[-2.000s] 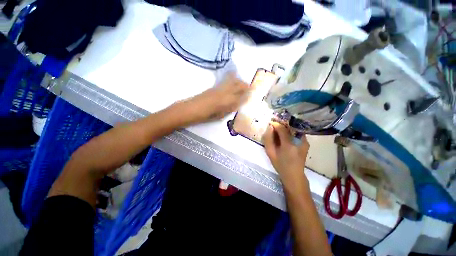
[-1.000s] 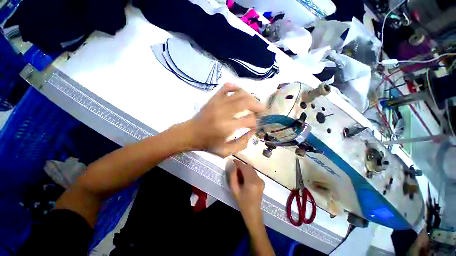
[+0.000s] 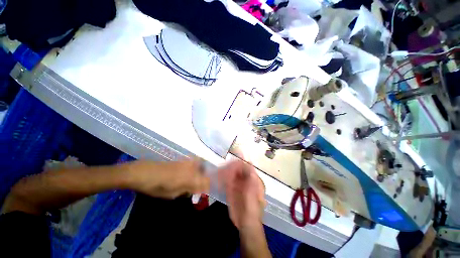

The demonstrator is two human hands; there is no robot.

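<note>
A light grey curved pocket piece [image 3: 211, 127] lies on the white table left of the needle plate, with its curved edge toward the front. My left hand [image 3: 189, 177] is blurred over the front table edge, close beside my right hand. My right hand [image 3: 244, 189] is also blurred, its fingers bent near the left fingertips. Something pale and blurred shows between the hands; I cannot tell what it is. The sewing machine [image 3: 333, 174], white with a blue stripe, stands to the right of the piece. Its presser foot area is partly hidden by the head.
A stack of grey pocket pieces [image 3: 184, 58] lies at the back, beside dark panels [image 3: 227, 30]. Red-handled scissors [image 3: 305, 206] rest against the machine. Another dark pile [image 3: 55, 20] is at the far left. Blue crates [image 3: 98, 227] stand below the ruled table edge [image 3: 116, 128].
Both hands have come away from the needle area. My left hand has moved down to the front edge beside the right. The grey piece by the needle plate is now uncovered.
</note>
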